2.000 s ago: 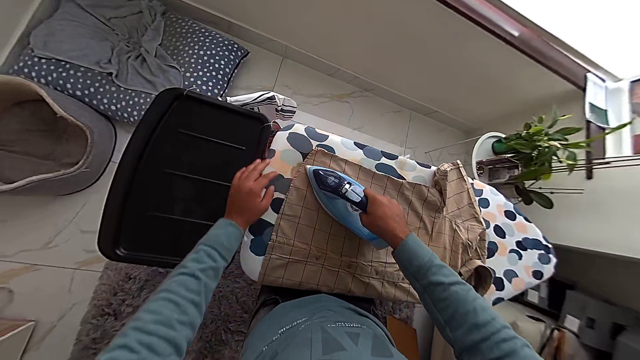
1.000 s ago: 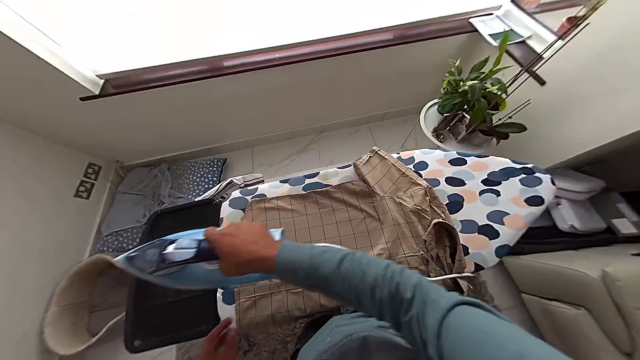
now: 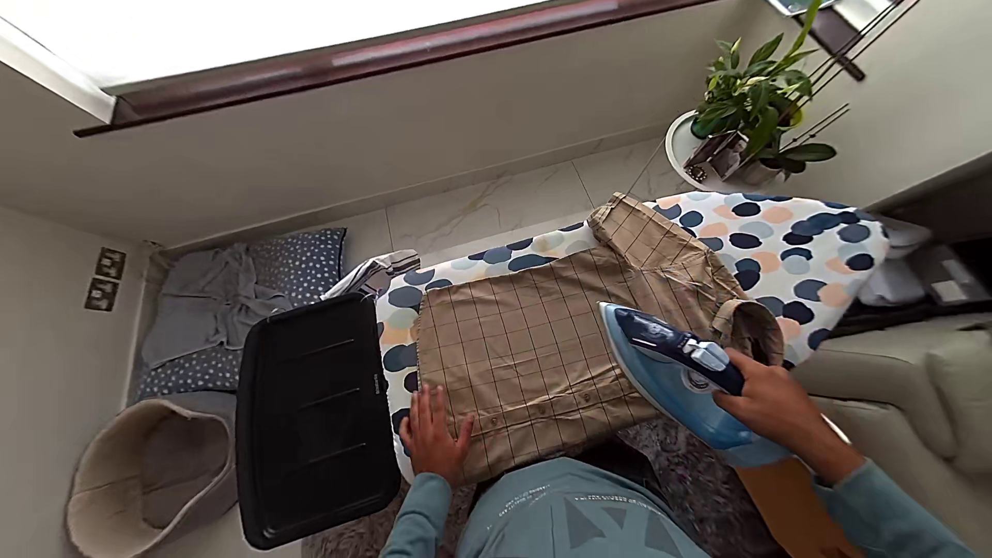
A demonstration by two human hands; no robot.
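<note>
A tan checked shirt [image 3: 527, 333] lies across an ironing board with a dotted cover [image 3: 806, 256], its collar toward the right. My right hand [image 3: 775, 403] grips the handle of a blue steam iron [image 3: 666, 372], which is over the shirt's lower right part, tip pointing up and left; whether its soleplate touches the cloth cannot be told. My left hand [image 3: 438, 434] rests with fingers apart on the shirt's bottom left corner, at the board's edge.
A black plastic tray [image 3: 318, 418] adjoins the board's left end. Beyond it are a fabric basket [image 3: 155, 473], a spotted cushion [image 3: 302, 263] and a grey garment [image 3: 209, 302]. Potted plants [image 3: 759, 108] stand behind the board; a sofa [image 3: 891, 387] is at right.
The iron in my right hand has swung from over the black tray to the shirt's right side. My left hand now rests on the shirt's left corner. The view has turned since the earliest frame.
</note>
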